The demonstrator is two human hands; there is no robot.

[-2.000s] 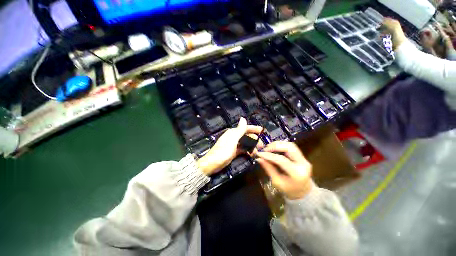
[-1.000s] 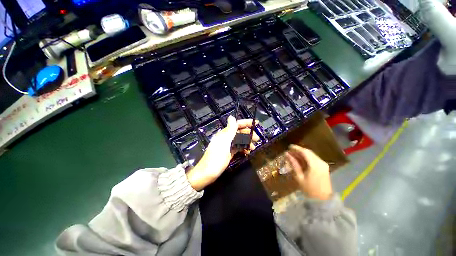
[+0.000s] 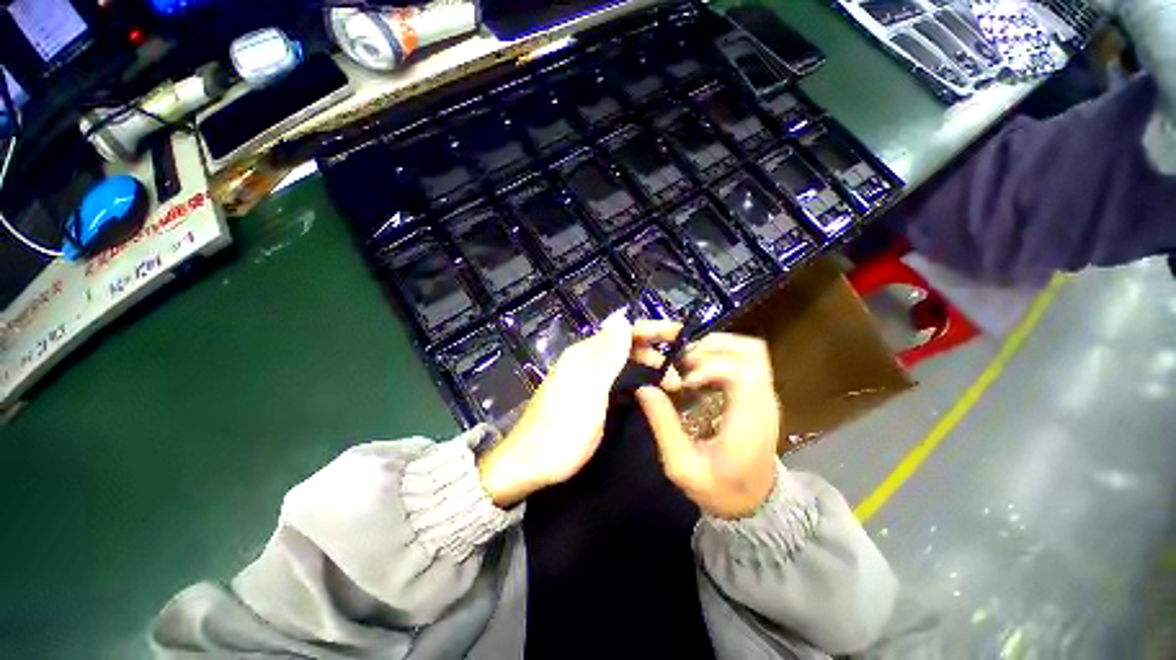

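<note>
My left hand (image 3: 568,413) holds a small black frame-like part (image 3: 635,379) over the front edge of the tray. Most of the part is hidden by my fingers. My right hand (image 3: 725,419) is at the part's right side, with thumb and fingers close to it; whether they grip it is blurred. The glossy black pocket tray (image 3: 587,194) lies on the green bench beyond my hands, with dark rectangular parts in its pockets.
An open cardboard carton (image 3: 832,348) is below the bench edge at right. A blue mouse (image 3: 106,215) rests on a white box (image 3: 142,264) at left. A white-orange cylinder (image 3: 402,31) lies on the ledge. A neighbour's purple-clad body (image 3: 1032,194) is at right.
My right hand went down over the carton, then came back up to the part in my left hand. My left hand keeps hold of the part. The view has shifted.
</note>
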